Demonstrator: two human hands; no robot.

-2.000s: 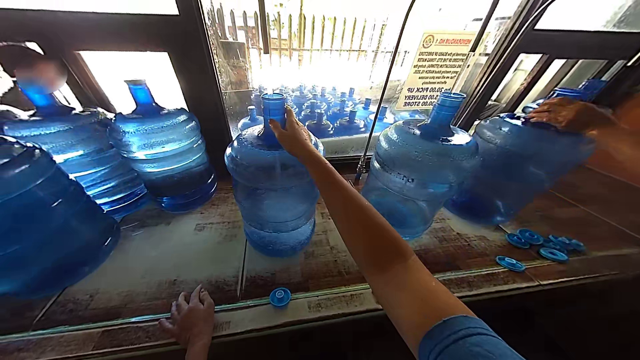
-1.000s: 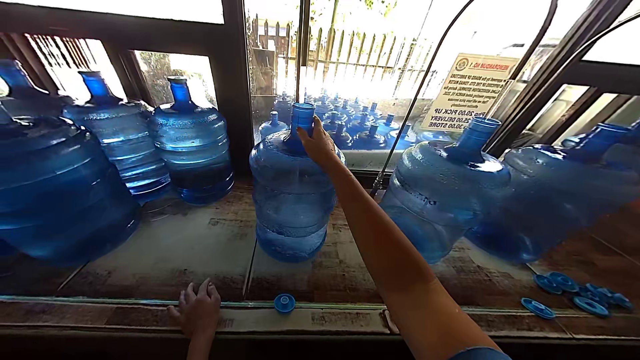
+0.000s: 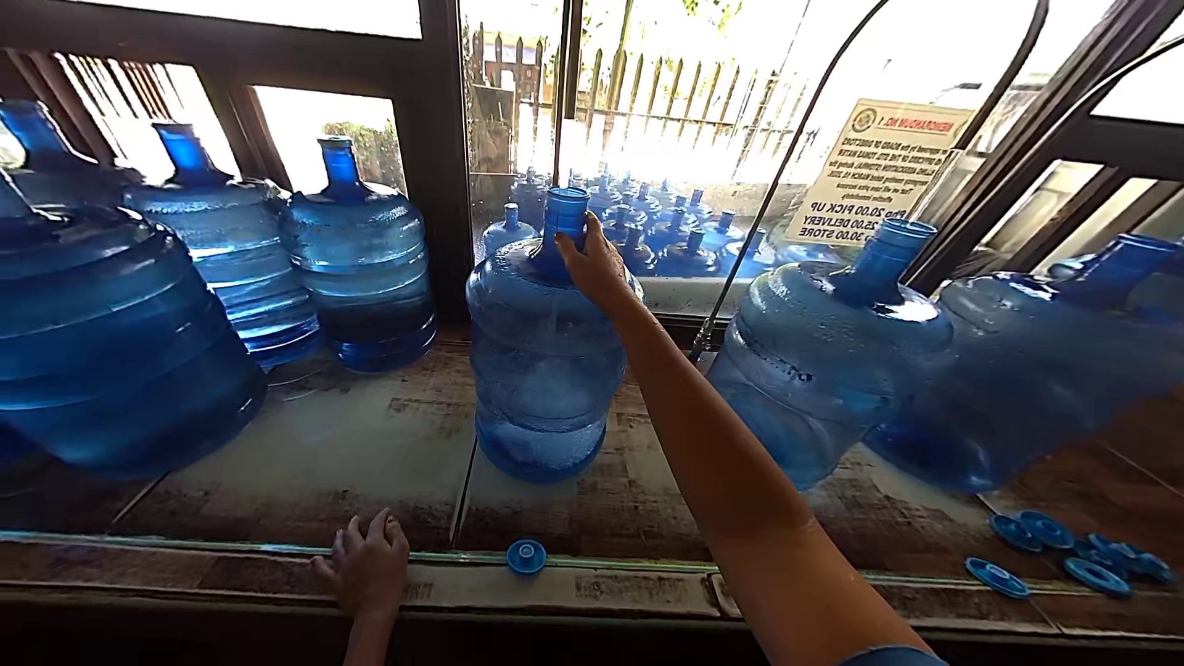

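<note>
My right hand (image 3: 597,264) grips the neck of a blue plastic water jug (image 3: 546,370), which stands upright on the tiled counter. The jug's neck has no cap, and a little water lies low inside it. My left hand (image 3: 368,566) rests at the counter's front edge with its fingers spread, holding nothing. A round blue cap (image 3: 526,557) lies on the edge between my left hand and the jug. Several more blue caps (image 3: 1045,530) lie in a loose group at the right.
On the left stand several large jugs (image 3: 356,268) holding water. Two open jugs, one nearer (image 3: 823,342) and one farther right (image 3: 1036,361), stand on the right. A dark hose (image 3: 786,176) hangs before the window. A printed notice (image 3: 874,171) is on the glass.
A hand seen on the far-right jug two seconds ago is out of view. My right hand has stayed at the middle jug's neck. The view has shifted a little.
</note>
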